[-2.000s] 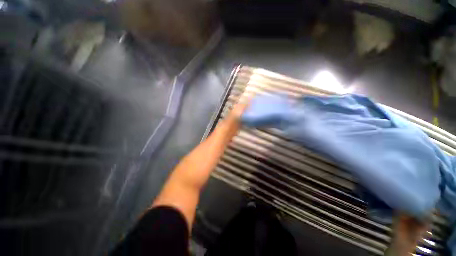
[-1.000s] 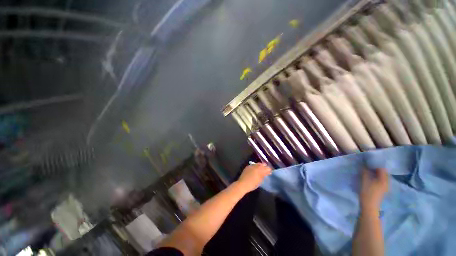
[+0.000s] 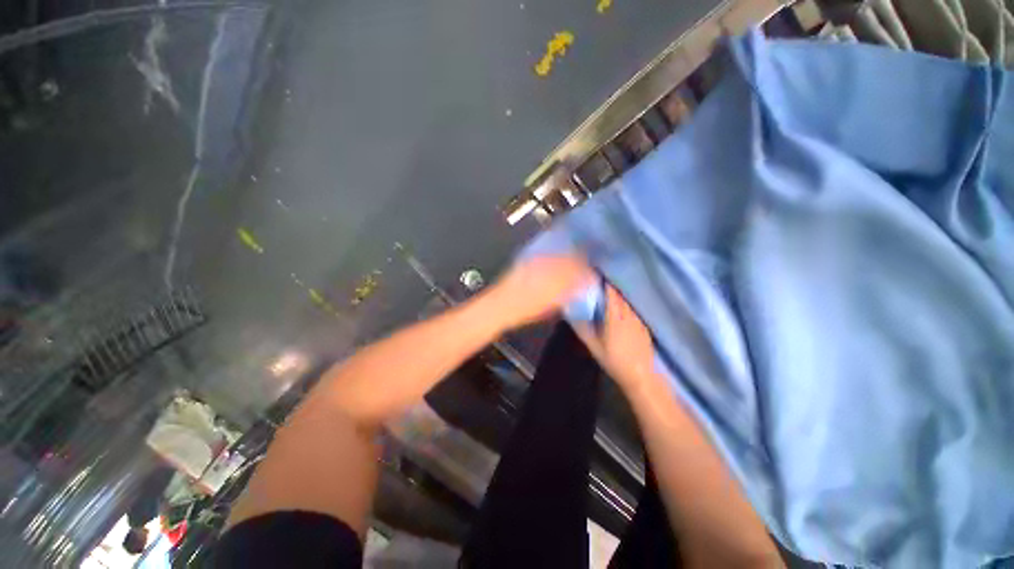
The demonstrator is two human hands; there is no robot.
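Light blue fabric [image 3: 867, 289] lies over the tube rack [image 3: 634, 139] on the right and hangs down in loose folds towards me. My left hand [image 3: 550, 287] is blurred and grips the near left edge of the fabric by the rack's corner. My right hand [image 3: 620, 333] is beside it, just below and to the right, and holds the same edge. The two hands are close together. The fabric covers most of the rack. Short tube ends show along the rack's end bar, and cream fabric [image 3: 917, 28] shows at the top right.
Grey floor [image 3: 367, 133] with yellow marks lies to the left and ahead. Dark metal rails [image 3: 606, 483] run low by my legs. A whitish crumpled item [image 3: 189, 439] lies at the lower left, near a small dark grille [image 3: 139, 333].
The fabric has been drawn up over the bare tubes towards the rack's end. My right hand has moved left from the middle of the fabric to beside my left hand.
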